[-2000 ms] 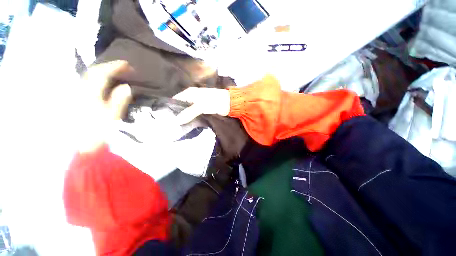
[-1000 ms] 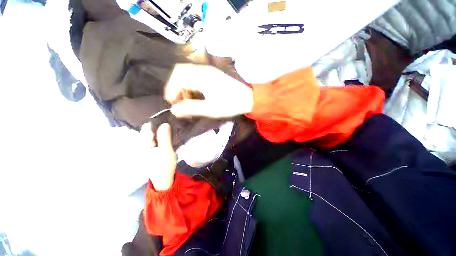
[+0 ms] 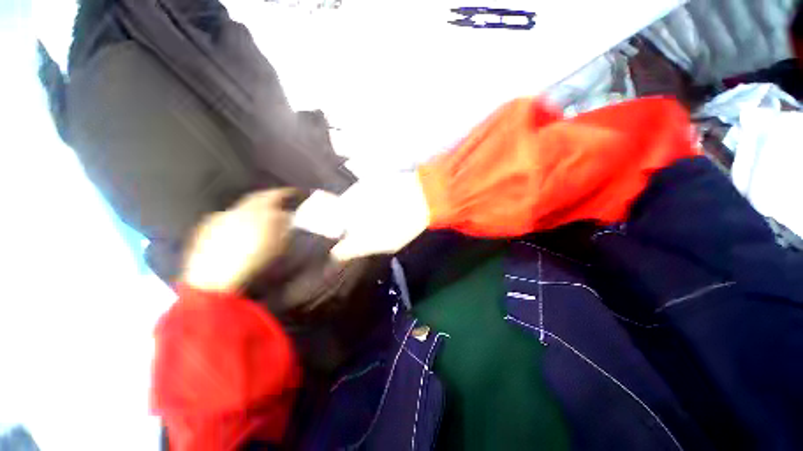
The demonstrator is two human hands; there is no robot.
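The dark brown garment (image 3: 158, 114) runs from the upper left down to my lap, bunched under and between my hands. My left hand (image 3: 233, 247) is blurred and lies on the garment at centre left; its fingers seem to hold the cloth. My right hand (image 3: 379, 216) is overexposed, with thumb and fingers on the garment's edge just right of my left hand. The exact fingertip grip of both hands is washed out. Both arms wear orange-red sleeve covers.
Black thread snips (image 3: 491, 18) lie on the white tabletop (image 3: 423, 79) at the top. Pale quilted pieces (image 3: 722, 40) and white and brown bundles are at the right, beyond the table edge. The far left is overexposed.
The view has shifted, and the machine parts have left the top of the picture. The white cloth between my hands no longer shows. The brown garment now stretches longer toward the upper left.
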